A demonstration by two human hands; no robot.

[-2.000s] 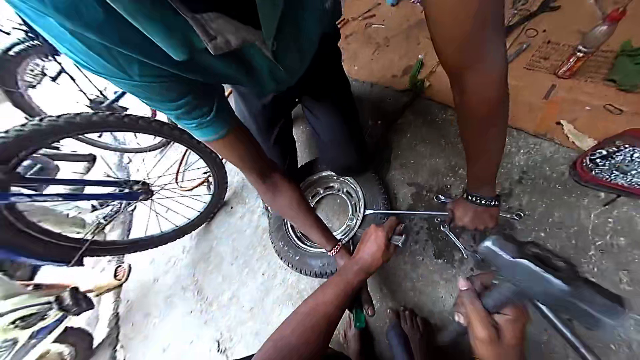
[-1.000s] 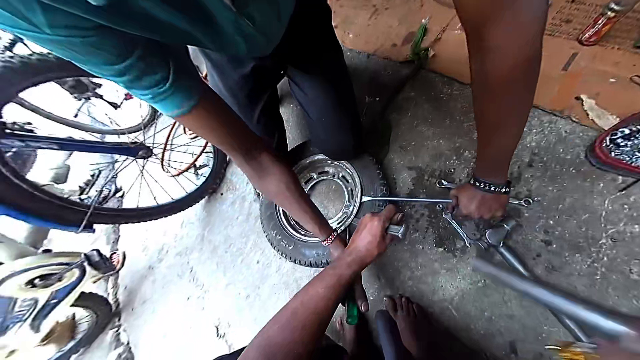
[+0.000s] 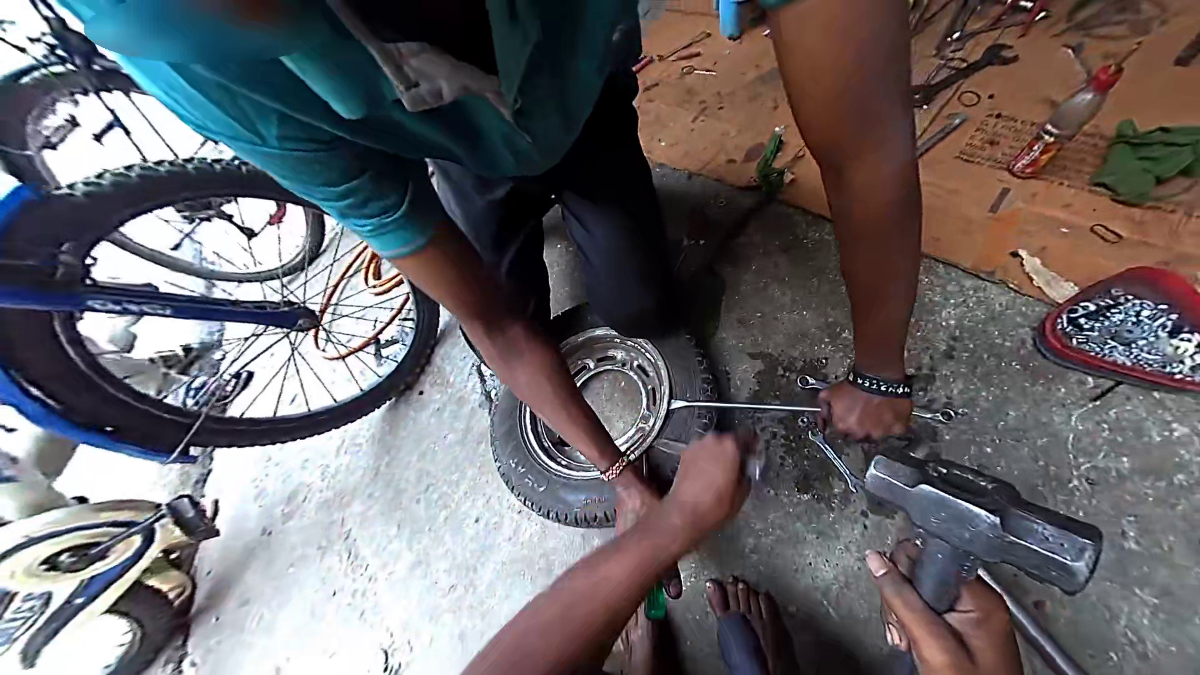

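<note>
My left hand [image 3: 708, 483] is closed around a short metal tool, blurred and mostly hidden in the fist, above the right edge of a rubber tyre [image 3: 534, 483] on a metal rim [image 3: 656, 361]. My right hand [image 3: 952, 619] grips the handle of a sledgehammer [image 3: 984, 516], its head raised at the lower right. A co-worker kneels behind the tyre. One of their hands presses a long metal bar [image 3: 759, 407] whose end meets the rim; their other hand is low at the tyre's front, by a green-handled tool [image 3: 655, 602].
Wrenches [image 3: 832, 459] lie right of the tyre. A red tray of small metal parts [image 3: 1050, 337] is at the right; cardboard [image 3: 994, 220] with tools and a bottle [image 3: 1064, 122] lies behind. A bicycle wheel [image 3: 427, 347] stands at the left. Bare feet are at the bottom.
The hammer, blurred and low at the right one second ago, is now up in view with its head raised. My left hand stays near the tyre's right side.
</note>
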